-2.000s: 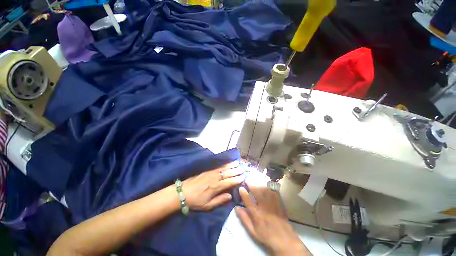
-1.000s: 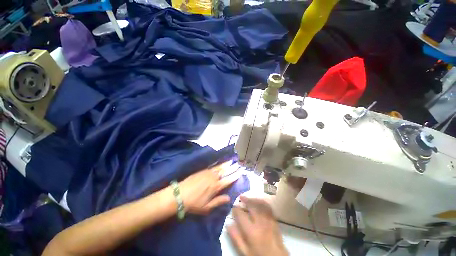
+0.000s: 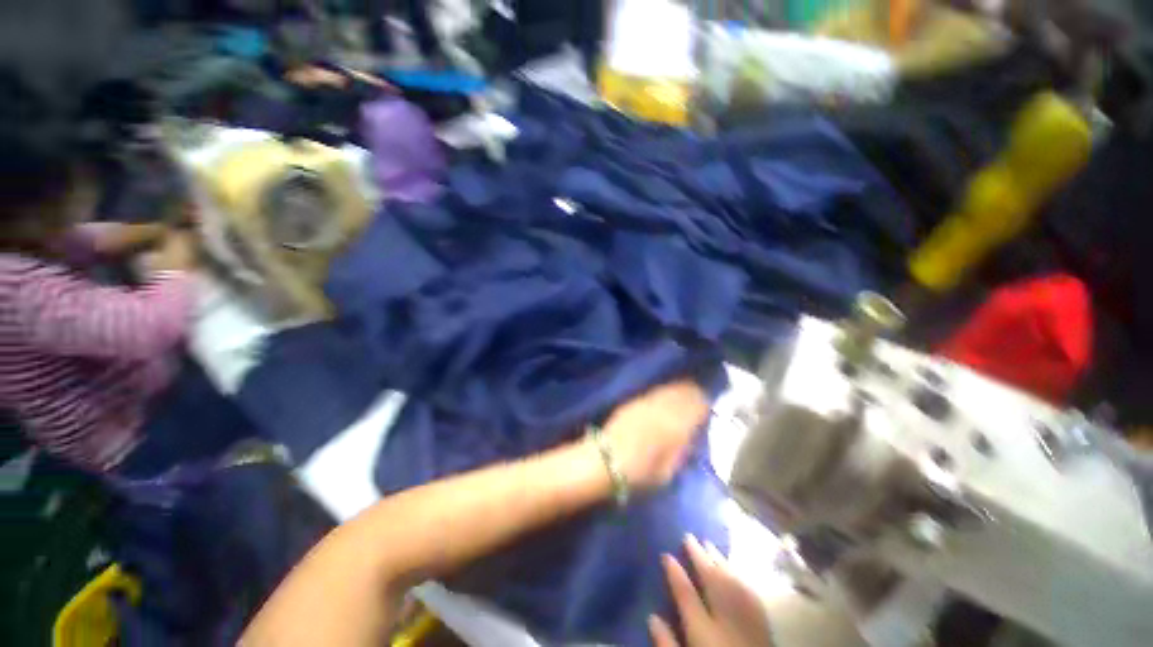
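Note:
The picture is blurred. A navy garment piece (image 3: 556,556) lies heaped across the table and runs to the lit needle area of the cream-white sewing machine (image 3: 1012,493). My left hand (image 3: 658,434), with a bracelet at the wrist, is closed on the navy cloth just left of the machine head. My right hand (image 3: 714,604) is at the bottom edge, partly cut off, fingers apart at the edge of the cloth below the needle area. The needle and presser foot cannot be made out.
A yellow-handled screwdriver (image 3: 1005,190) slants above the machine head, with a red cloth (image 3: 1030,339) behind. A beige neighbouring machine (image 3: 285,215) and purple cloth (image 3: 402,149) stand at left. A person in striped clothing (image 3: 89,341) sits at far left, above a yellow rim (image 3: 95,609).
The view has swung left, so things appear further right and the person shows. My left hand has changed from flat to bunched on the cloth, a little away from the needle.

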